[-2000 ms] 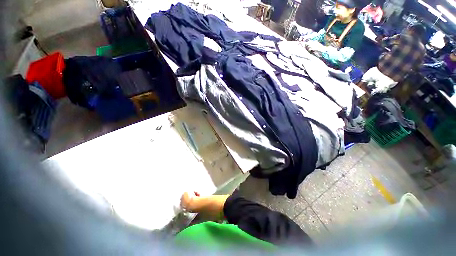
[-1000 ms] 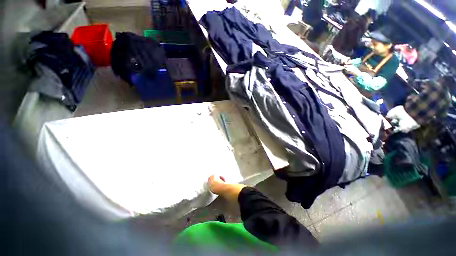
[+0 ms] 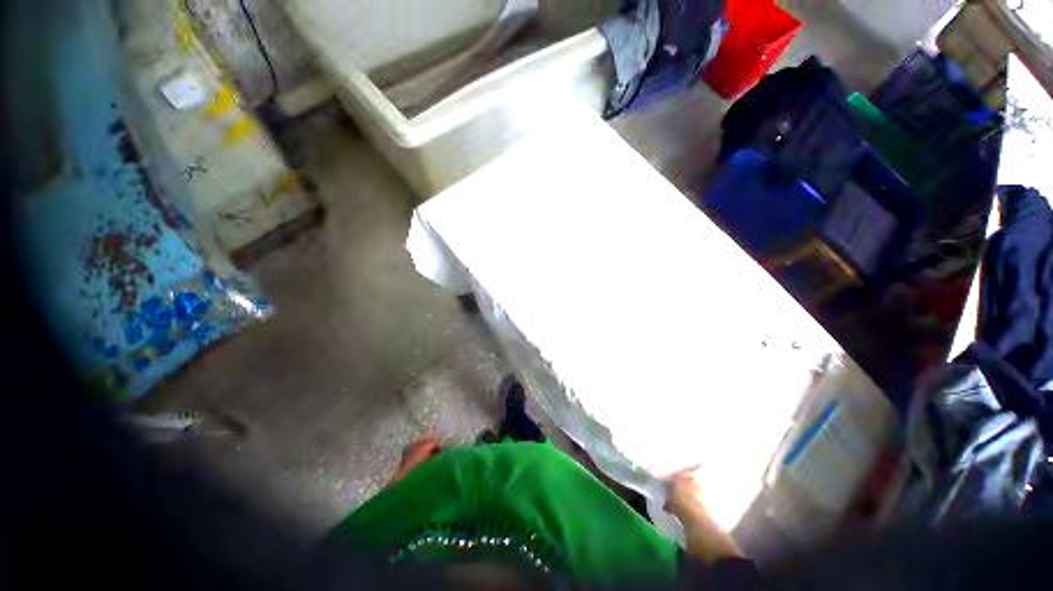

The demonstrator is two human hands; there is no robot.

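A small side table with a white cover cloth (image 3: 600,289) stands in front of me. The cloth's loose edge hangs down on my side. My right hand (image 3: 686,494) is at the near right edge of this table, its fingers closed on the cloth; the fingertips are blurred. A pale sheet (image 3: 849,444) with a thin blue stick (image 3: 812,432) lies at the table's right end. My left hand (image 3: 418,453) shows only in part beside my green apron; its fingers are hard to make out.
A large cream bin (image 3: 497,121) stands beyond the table, dark garments (image 3: 670,52) over its corner. Beyond the table's right side are a red crate (image 3: 751,46), blue crate (image 3: 762,196) and wooden stool (image 3: 822,263). Navy and grey garments (image 3: 1022,289) lie far right. A bluish bag (image 3: 150,277) is left.
The view has swung left, bringing the cream bin and bluish bag into sight and the garment pile to the right edge. My left hand now shows. My right hand stays at the cloth's edge.
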